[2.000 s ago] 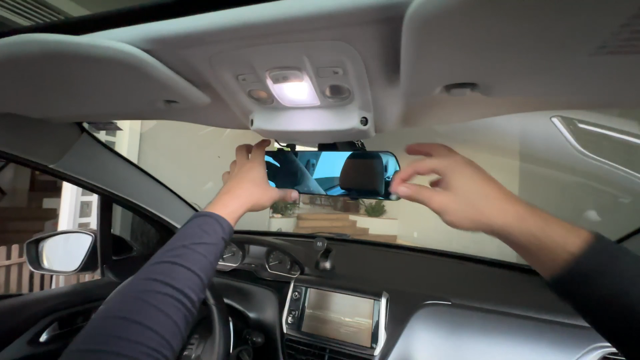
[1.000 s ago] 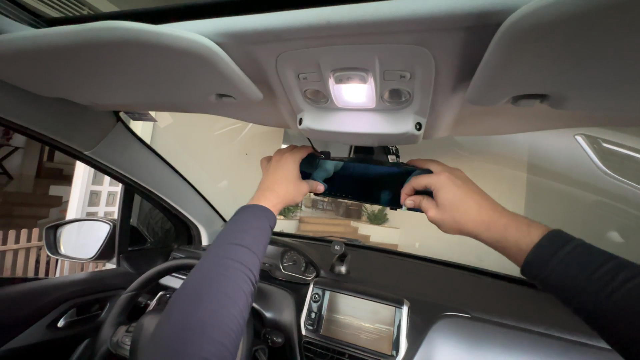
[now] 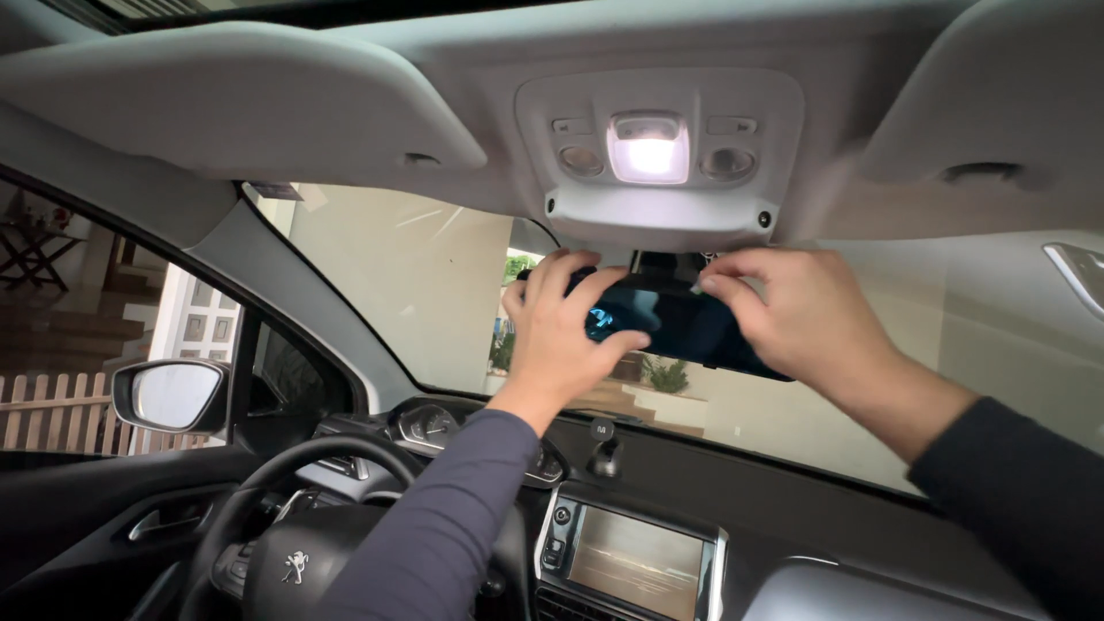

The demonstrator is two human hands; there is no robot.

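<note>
A wide dark rear-view mirror [image 3: 690,332] hangs tilted below the lit overhead console [image 3: 655,164], in front of the windshield. My left hand [image 3: 565,315] is around the mirror's left part, thumb at its lower edge and fingers spread over the top. The thumb and forefinger of my right hand [image 3: 802,315] pinch a small light-coloured piece [image 3: 699,287] at the mirror's top edge, just right of the black mirror stem [image 3: 655,263]. What that piece is cannot be told. The right hand hides part of the mirror's right end.
Sun visors [image 3: 224,95] flank the console. Below are the steering wheel [image 3: 302,448], a round phone mount [image 3: 604,448] on the dashboard [image 3: 776,509] and a centre screen [image 3: 638,561]. A side mirror [image 3: 172,395] shows outside the left window.
My right hand has moved from the mirror's right end to its top edge near the stem. My left hand's fingers have spread over the left part. The mirror now tilts down to the right.
</note>
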